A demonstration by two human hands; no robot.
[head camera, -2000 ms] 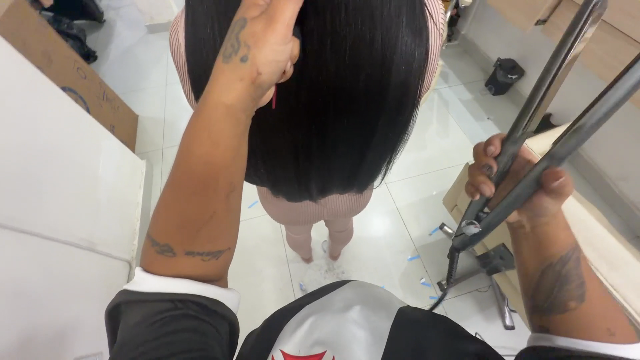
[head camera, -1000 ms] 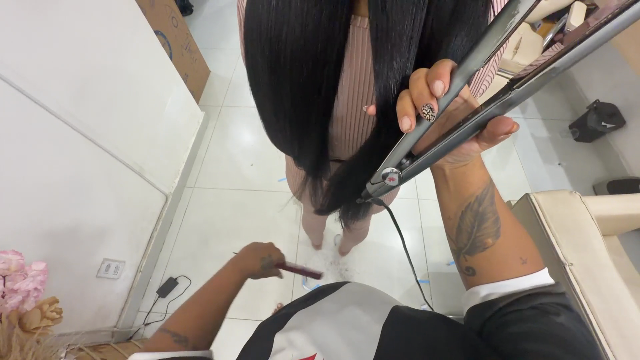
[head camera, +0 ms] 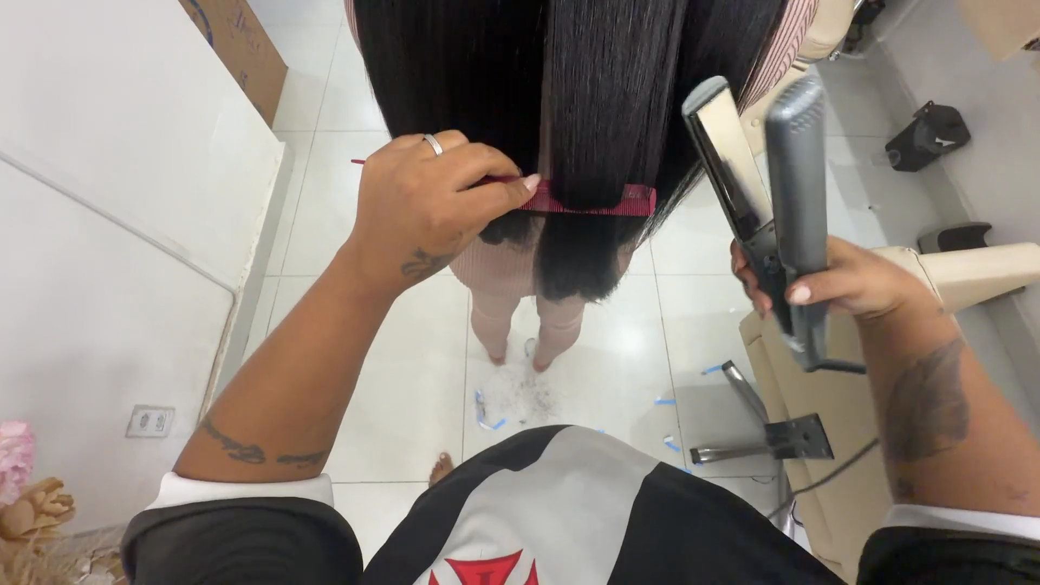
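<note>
Long straight dark hair (head camera: 613, 97) hangs down the back of a standing person in pink striped clothes. My left hand (head camera: 443, 203), with a ring on one finger, grips a red-pink tail comb (head camera: 638, 200); its teeth lie across a section of hair near the ends. At the right, my right hand (head camera: 845, 280) holds a grey hair straightener (head camera: 800, 179) by its handles. The straightener's plates are apart, point upward and have no hair between them. It is beside the hair, not touching the combed section. Its cord runs down from the hinge.
A cream salon chair (head camera: 821, 422) with a metal footrest (head camera: 800, 437) stands at the right. Behind it is a black bin (head camera: 928, 136). A cardboard box (head camera: 244, 61) and white panel (head camera: 114, 203) are at the left, with flowers (head camera: 36, 508) below. Hair clippings (head camera: 524, 394) lie on the tiles.
My left hand has risen from low at the left to the hair, bringing the comb across it. The straightener in my right hand has moved away from the hair to the right.
</note>
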